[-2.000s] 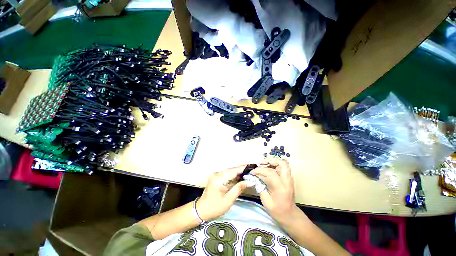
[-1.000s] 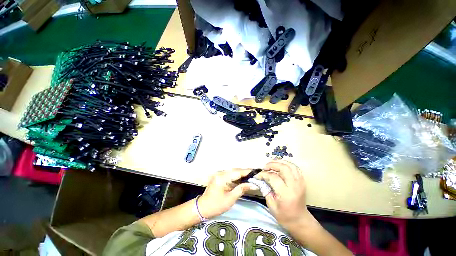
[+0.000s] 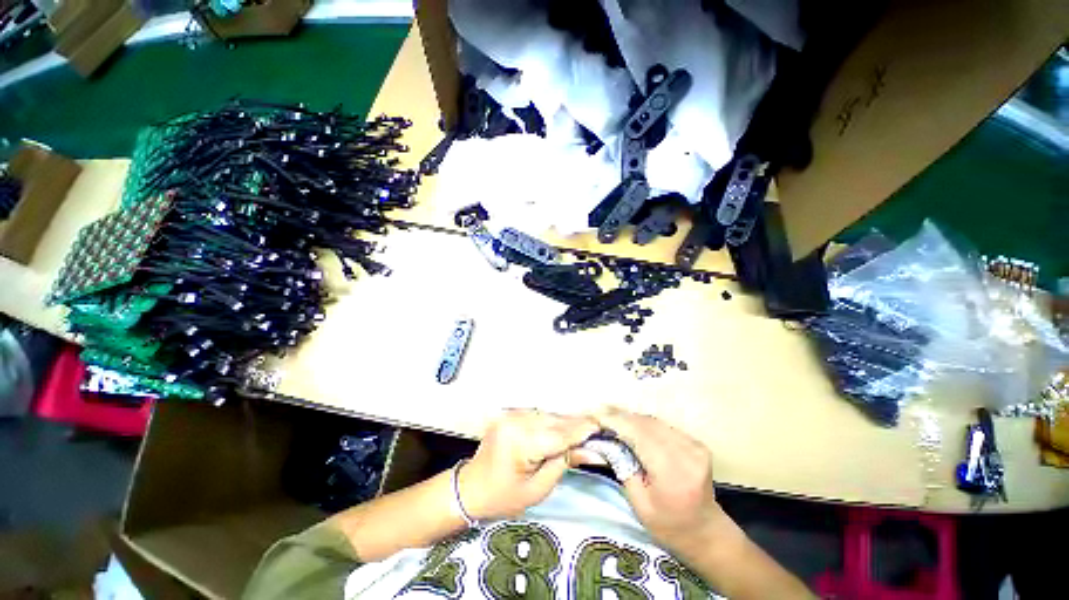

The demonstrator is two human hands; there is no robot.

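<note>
My left hand (image 3: pixel 516 457) and my right hand (image 3: pixel 662 463) meet at the table's front edge, close to my shirt. Between their fingers is a dark piece (image 3: pixel 592 450), mostly hidden by the fingers. A white wrap (image 3: pixel 614 454) covers a fingertip or thumb of my right hand. One grey plastic housing (image 3: pixel 455 350) lies alone on the table, ahead of my left hand. A small scatter of tiny black buttons (image 3: pixel 659 361) lies ahead of my right hand. More buttons and dark housings (image 3: pixel 574 291) lie in a pile behind.
A large open carton (image 3: pixel 903 106) stands at the back with white packing sheets (image 3: pixel 516 176) and housings. Green circuit boards (image 3: pixel 111 252) with black cables (image 3: pixel 246 258) are heaped at left. A clear plastic bag (image 3: pixel 926 316) and a dark-blue hand tool (image 3: pixel 980 457) lie at right.
Both hands have moved slightly down toward my body and turned, closing more over the dark piece. The lone housing and the heaps have stayed put on the table.
</note>
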